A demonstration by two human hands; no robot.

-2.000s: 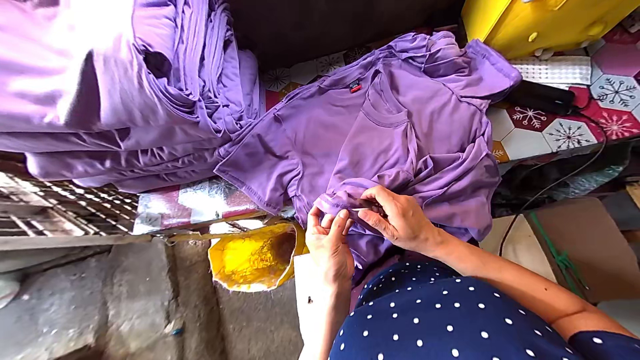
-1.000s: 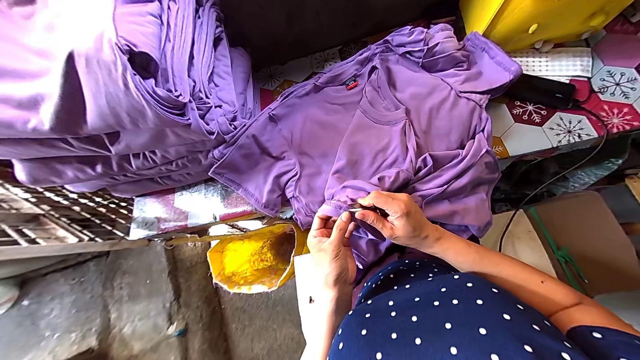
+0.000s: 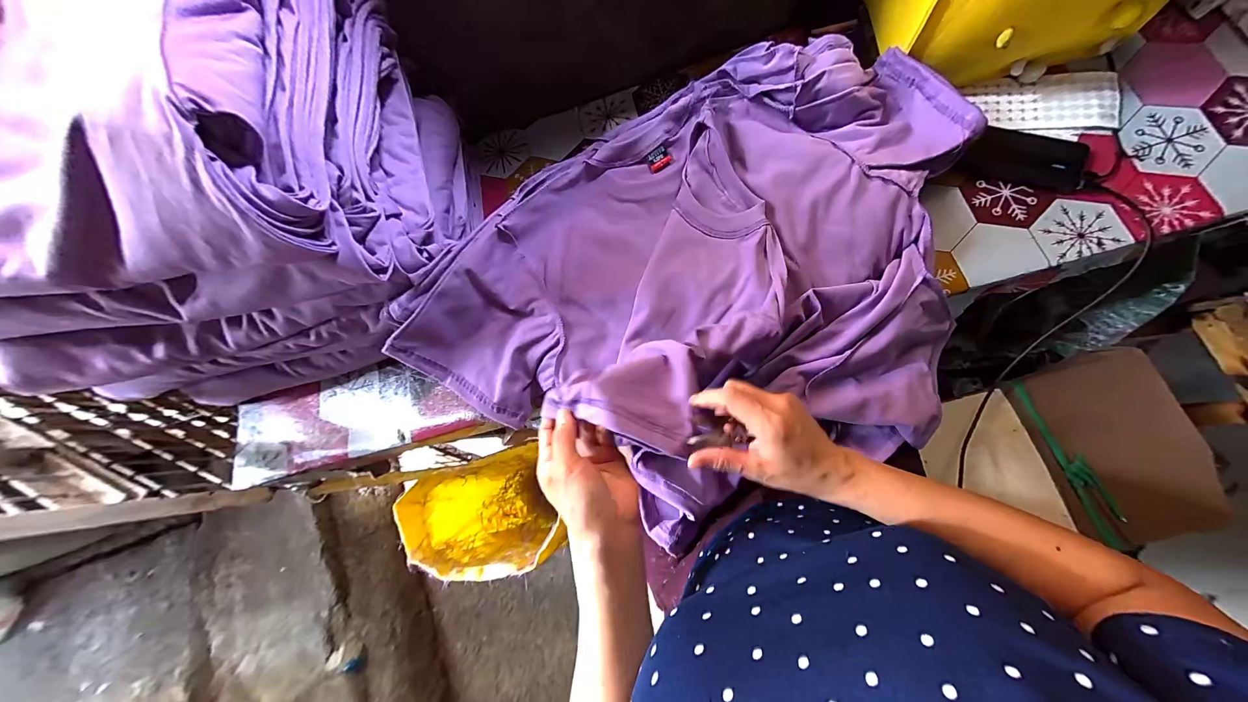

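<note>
A purple T-shirt (image 3: 604,263) lies spread and rumpled over the table, its neckline toward the far side and a small label inside the collar. My left hand (image 3: 590,478) pinches the stitched hem of a sleeve or edge at the table's near side. Just right of it, my right hand (image 3: 770,439) is over the fabric with thumb and forefinger apart; a small dark item shows within its fingers, too blurred to name. Folded purple garments (image 3: 195,224) form a tall stack at the left.
A yellow bag (image 3: 478,517) hangs open below the table edge. A snowflake-patterned cover (image 3: 1082,229) bears a black device (image 3: 1033,158) with a cable, a white textured cloth (image 3: 1053,100) and a yellow container (image 3: 1004,34). A cardboard box (image 3: 1121,439) stands at the lower right.
My right hand has moved right, away from my left hand, and its thumb and forefinger have parted. Before, both hands were close together at the hem.
</note>
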